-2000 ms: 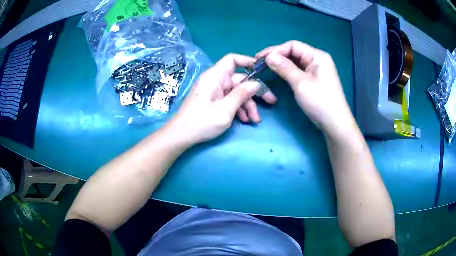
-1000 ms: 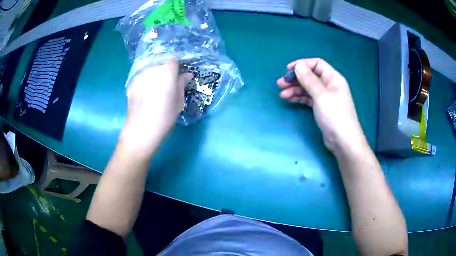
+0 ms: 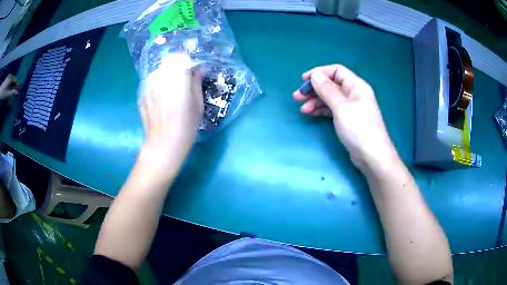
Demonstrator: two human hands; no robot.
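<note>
The clear plastic parts bag (image 3: pixel 244 83) lies at the upper left centre with a green label (image 3: pixel 173 18) on it. Loose silver and dark metal pieces (image 3: pixel 218 94) show inside it. My left hand (image 3: pixel 173 103) is at the bag's opening, over the pieces; its fingertips are hidden and blurred, so I cannot tell if it holds a piece. My right hand (image 3: pixel 339 97) is above the bench mat, with a small dark block (image 3: pixel 306 87) pinched between thumb and fingers.
A grey tape dispenser (image 3: pixel 431 94) with an amber roll stands at the right. Pale pieces (image 3: pixel 47 83) lie in rows on a black mat (image 3: pixel 69 111) at the left. Another person's hand (image 3: pixel 8 87) is at the left edge. A plastic stool (image 3: pixel 72 197) stands below.
My left hand has left my right hand and gone to the bag. My right hand keeps the dark block. The view has shifted, and another person's hand has appeared at the left edge.
</note>
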